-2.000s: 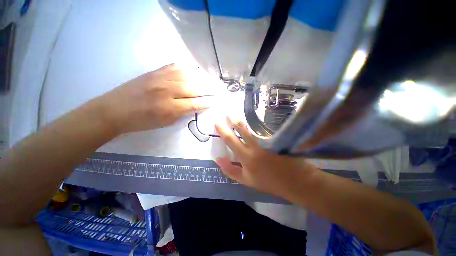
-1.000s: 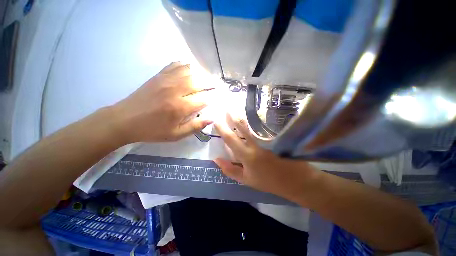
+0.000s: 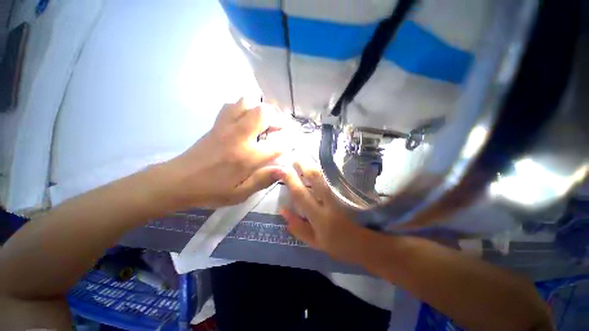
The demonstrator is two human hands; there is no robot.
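Observation:
A long white fabric strip runs from my fingertips down and left across the table's front edge. My left hand has its fingers bent, with thumb and fingertips closed on the strip's upper end. My right hand lies just right of it, palm down, fingertips in the glare beside the left thumb; what lies under them is hidden. The white sewing machine head with a blue stripe looms above. The needle area just above my fingertips is washed out by glare.
A grey ruler band runs along the front edge. A big shiny curved part blocks the upper right. Long white pieces lie far left. Blue baskets are below left and right. Dark cloth is far right.
My left hand has shifted down and its fingers have drawn in. The strip now slants across the ruler; a white piece earlier hung further left. The view has tilted slightly; my right hand stays nearly put.

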